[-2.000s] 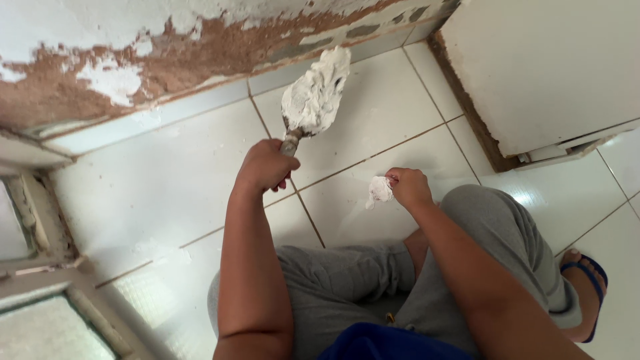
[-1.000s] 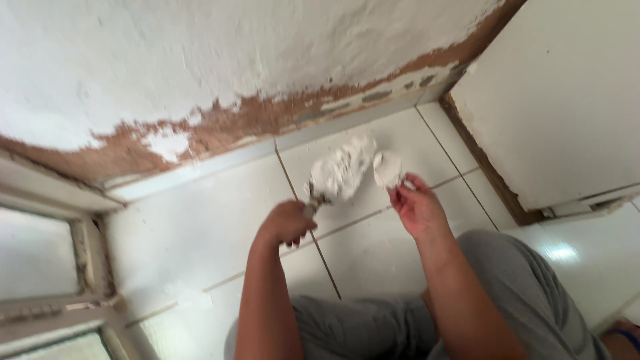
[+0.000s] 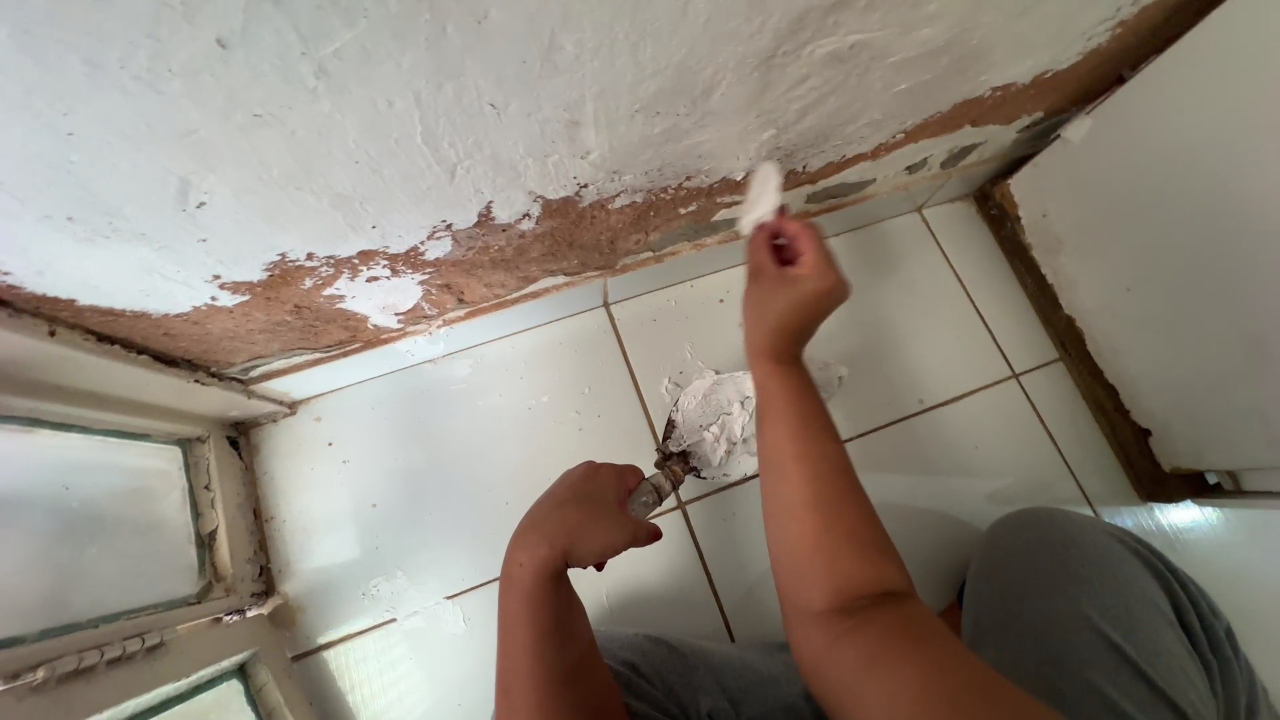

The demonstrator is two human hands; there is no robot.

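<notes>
My left hand grips the handle of a trowel, whose blade lies under a heap of white filler paste just above the tiles. Part of the heap is hidden behind my right forearm. In the fingers of my right hand is a small whitish scraper, somewhat blurred, held up at the bare strip low on the wall. Whether it touches the wall I cannot tell. The plastered wall is white above, with exposed reddish-brown render along its foot and a white patch at the left.
White floor tiles with dark joints and a few white smears lie below the wall. At the left is a worn frame with glass panes. A white panel with a rough brown edge stands at the right. My grey-clad knee is at lower right.
My right hand has moved from beside the trowel's heap up to the base of the wall with the scraper. The trowel stays in my left hand. The view has shifted toward the wall.
</notes>
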